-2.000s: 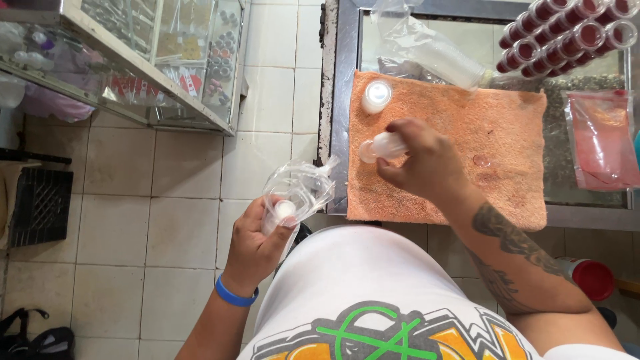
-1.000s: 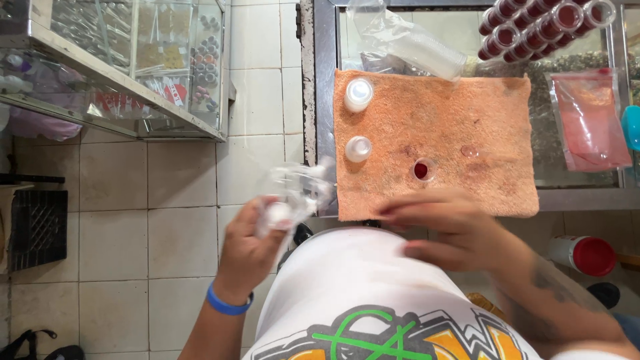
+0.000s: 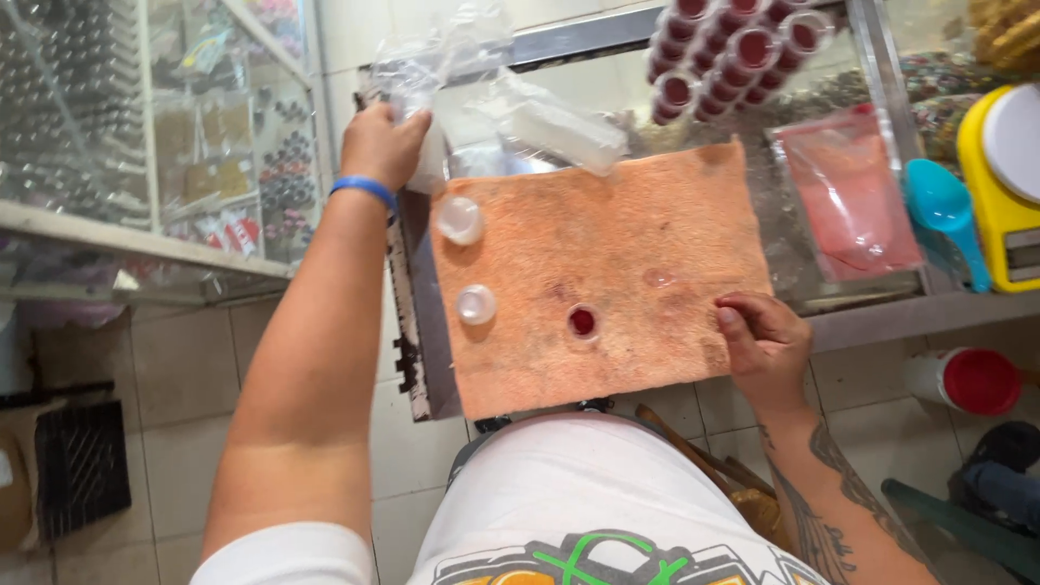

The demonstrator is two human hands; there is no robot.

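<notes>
My left hand is closed around a clear plastic bag of cups at the counter's back left corner. My right hand rests at the right front edge of the orange towel, fingers curled, with nothing visible in it. On the towel's left side stand two translucent plastic cups, one behind and one nearer me. A small round cup with dark red contents sits near the towel's front middle. A clear round piece, perhaps a lid, lies right of it.
Stacked cups of red contents stand behind the towel, beside a bagged stack of clear cups. To the right are a bag of pink powder, a blue scoop and a yellow scale. A glass display case stands left.
My left hand has moved from in front of the counter to its back left corner, with the clear bag. My right hand has gone from the cups to the towel's right edge. The view has shifted.
</notes>
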